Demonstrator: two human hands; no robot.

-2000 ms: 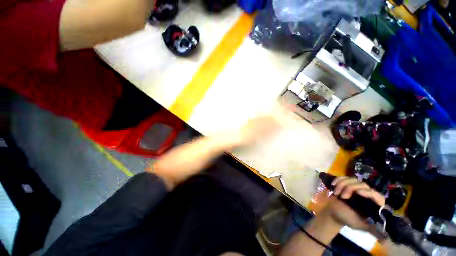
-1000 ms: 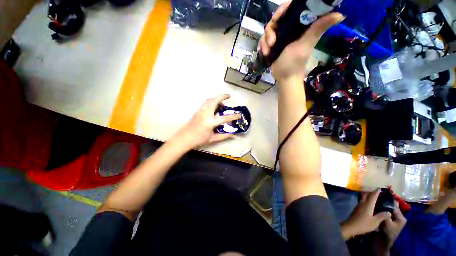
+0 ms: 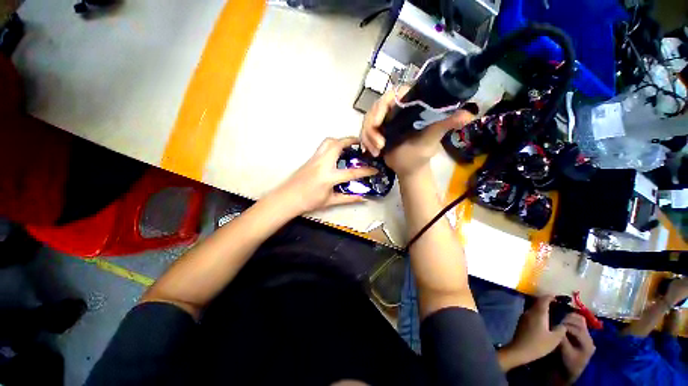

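My left hand (image 3: 320, 181) holds a round black unit (image 3: 367, 183) with a silvery centre down on the off-white bench, near its front edge. My right hand (image 3: 411, 139) grips the thick black electric screwdriver (image 3: 436, 89) above the unit. The driver is tilted, its back end up and to the right. Its tip is hidden behind my right hand, so contact with the unit cannot be told. The screwdriver cord (image 3: 543, 30) arches from the back of the driver over to the right.
The grey metal screw feeder (image 3: 422, 41) stands behind my hands. A pile of black units (image 3: 528, 166) lies to the right, with a blue bin (image 3: 562, 45) behind. Yellow-orange tape (image 3: 215, 90) crosses the bench at left. A neighbour's hands (image 3: 558, 339) work at lower right.
My right hand has brought the screwdriver from the feeder towards me, over the unit. My left hand and the unit stay in nearly the same place on the bench.
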